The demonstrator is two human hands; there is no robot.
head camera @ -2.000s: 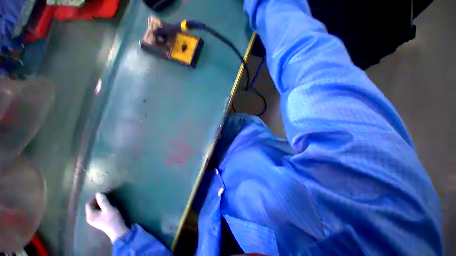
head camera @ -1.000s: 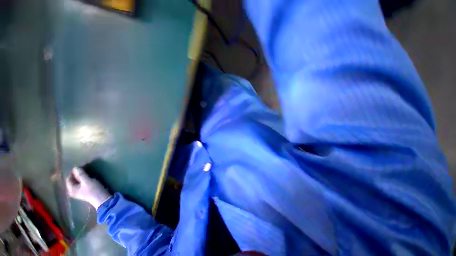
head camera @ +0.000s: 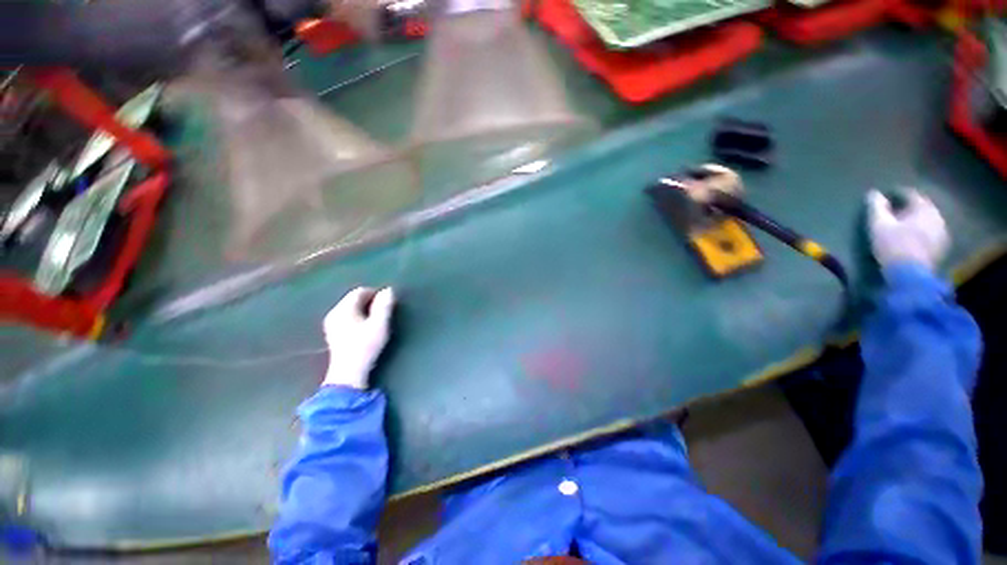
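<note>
My left hand (head camera: 357,337), in a thin white glove, is over the green bench mat left of centre, fingers curled. A thin strand of solder wire (head camera: 237,362) trails left from it; the part inside the fingers is hidden. My right hand (head camera: 908,230), also white-gloved, is at the right with its fingers bent; no held thing shows, and I cannot tell if it is closed. The soldering iron (head camera: 773,226) rests in its stand (head camera: 676,210), left of my right hand, beside the yellow sponge pad (head camera: 725,247).
A black ribbed part (head camera: 743,144) lies behind the stand. Red carriers with green boards are at the far left (head camera: 149,210), the back (head camera: 635,77) and the right edge (head camera: 966,105). Clear plastic hoods (head camera: 486,83) hang over the far side. The bench has a yellow front edge (head camera: 530,445).
The view has swung round, bringing the iron, stand and my right hand into sight. My right hand was beyond the top edge before. My left hand still has its fingers curled.
</note>
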